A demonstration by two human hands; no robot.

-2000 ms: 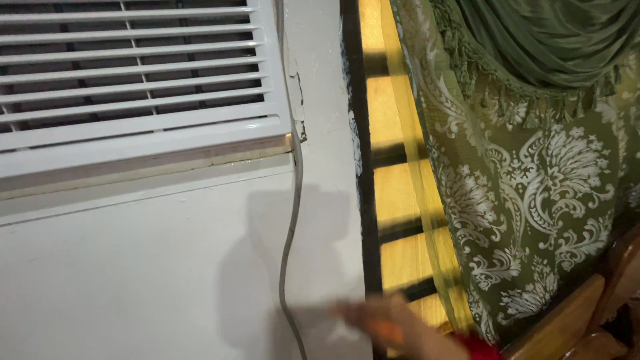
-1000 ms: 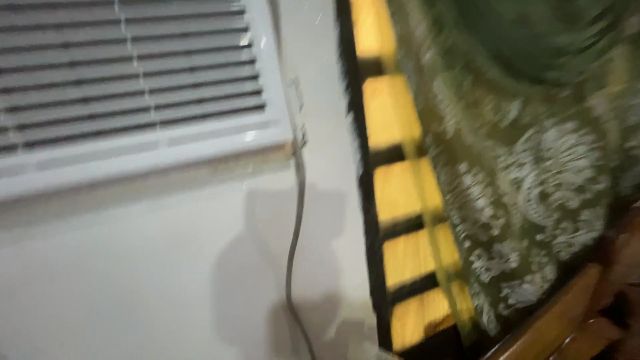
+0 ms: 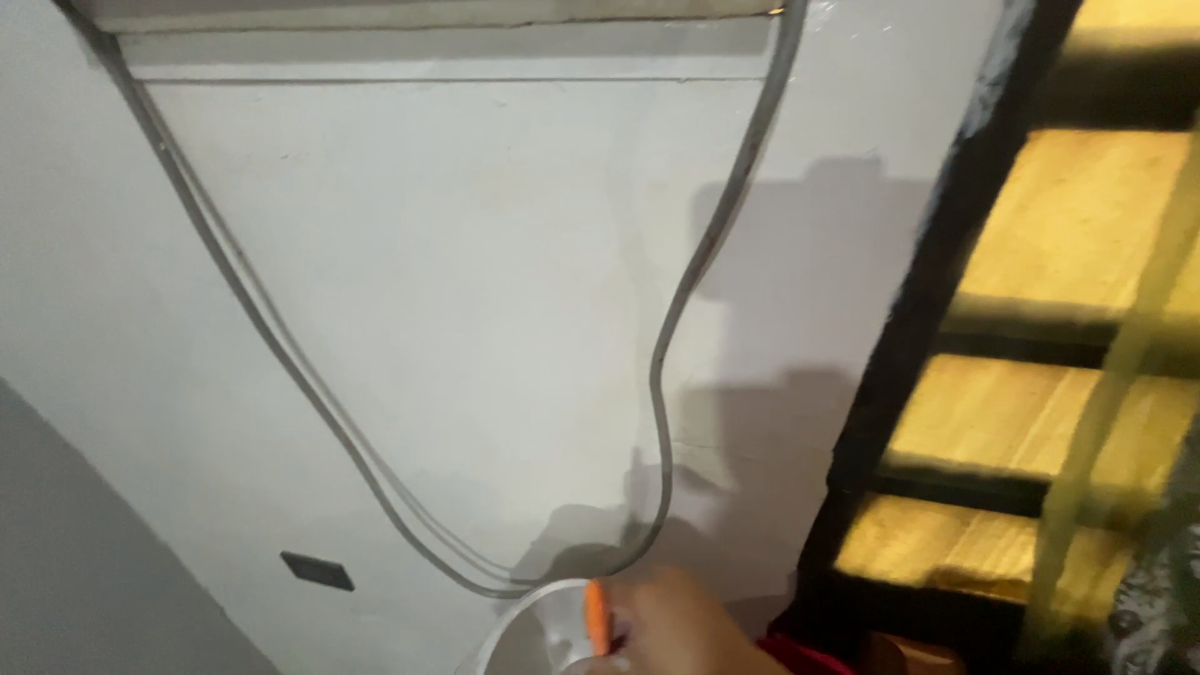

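My right hand [image 3: 670, 623], blurred and in a red sleeve, comes in at the bottom edge, right of centre. Its fingers are closed on an orange object [image 3: 597, 617], perhaps a handle; most of it is hidden. Directly left of the hand is the rim of a white round container [image 3: 525, 609], cut off by the bottom edge. A grey cable [image 3: 659, 375] hangs in a long loop against the white wall [image 3: 450, 281], and its lowest part passes just above the container's rim. My left hand is not in view.
A dark rectangular plate [image 3: 317, 570] is on the wall at lower left. A ledge [image 3: 450, 14] runs along the top. At right stands a dark frame [image 3: 923, 281] with yellow panes [image 3: 1078, 225] and sheer cloth, and a patterned curtain [image 3: 1158, 581] at the edge.
The view has shifted down and left, so the louvred unit is out of sight and the white container shows. My right hand, blurred two seconds ago, is now beside that container.
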